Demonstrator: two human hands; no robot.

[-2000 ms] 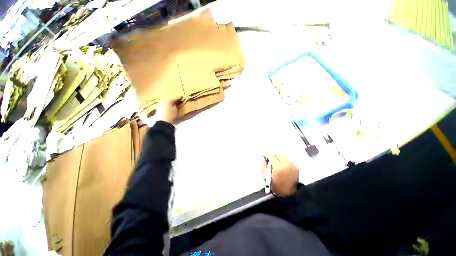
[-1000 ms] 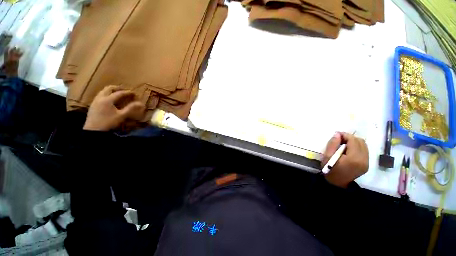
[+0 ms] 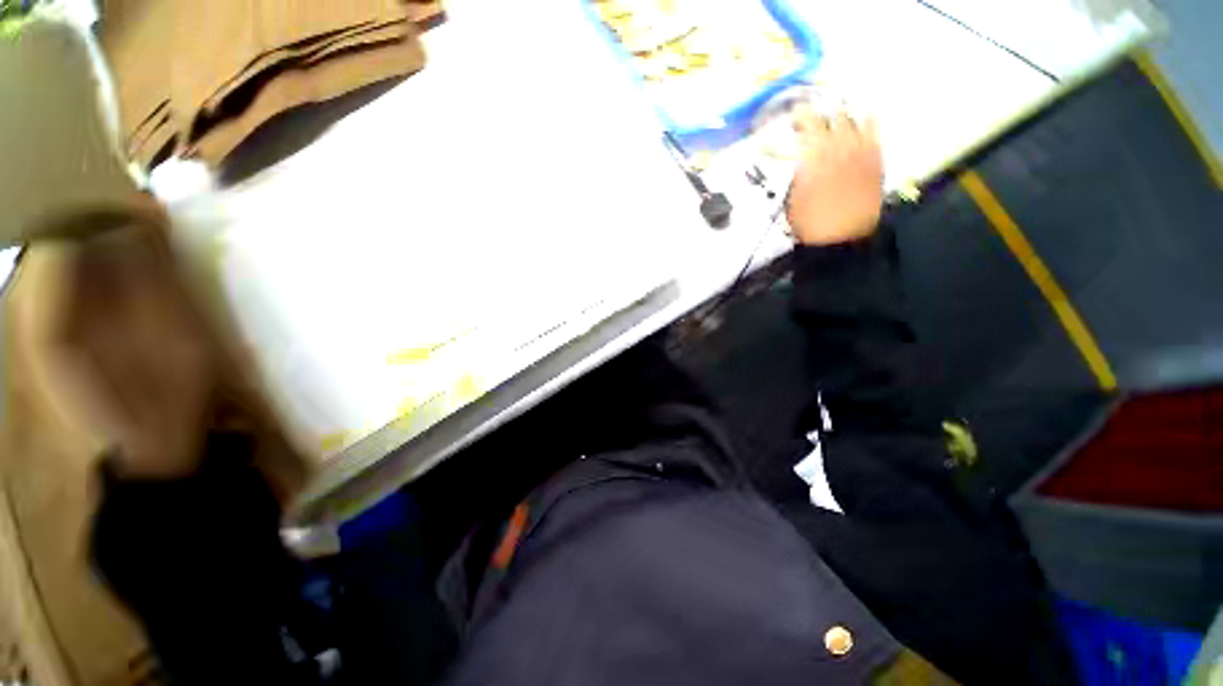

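Tan panels lie at the left, with one pale, blurred sheet curving up above them. My left hand is strongly blurred over these panels; whether it grips one cannot be told. My right hand reaches to the near right corner of the blue tray, fingers over the tape roll, which it mostly hides. Its grip cannot be told, and no white-handled tool shows in it. Gold fittings lie in the tray, which the top edge cuts off.
More tan panels are stacked at the top left of the white table. A small hammer lies below the tray, close to my right hand. The table's front edge runs diagonally. A red-topped grey case stands at the right.
The view has swung to the right. My right hand has moved from the table edge to the tape roll beside the tray. My left hand is still at the left-hand panels, now blurred.
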